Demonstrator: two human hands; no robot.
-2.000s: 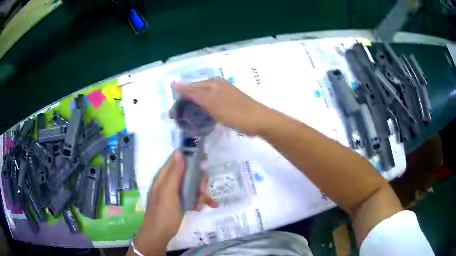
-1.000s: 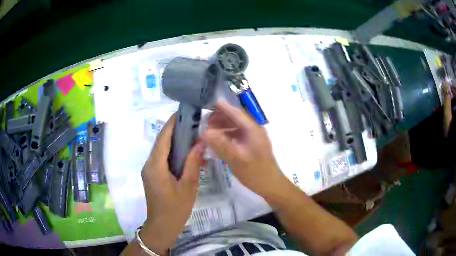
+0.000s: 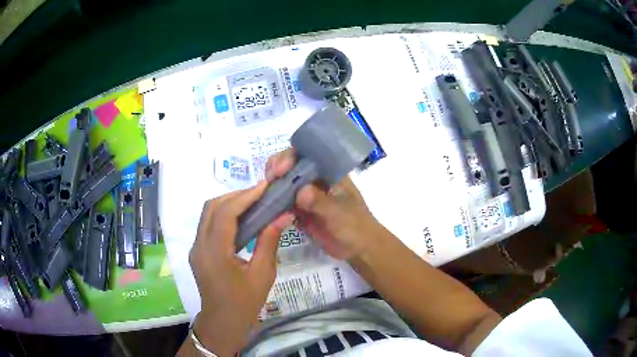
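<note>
A grey closed fan (image 3: 332,145) is held in both hands above the printed sheet (image 3: 398,209), its round head up and to the right. My left hand (image 3: 234,237) grips the lower handle. My right hand (image 3: 335,219) has its fingers on the handle near the neck. A part-assembled fan unit (image 3: 327,72) lies on the sheet beyond, its spoked drum face up and a blue battery showing, partly hidden behind the held fan's head.
Piles of grey handle shells lie at left (image 3: 87,202) on a coloured sheet (image 3: 140,296) and at right (image 3: 513,118). The dark green conveyor belt (image 3: 265,24) runs beyond the table edge. A brown cardboard box (image 3: 517,258) is below the table at right.
The held fan has turned from upright to tilted, its head now pointing up and right. My right fingers have come onto the handle. The fan unit with the blue battery stays on the sheet.
</note>
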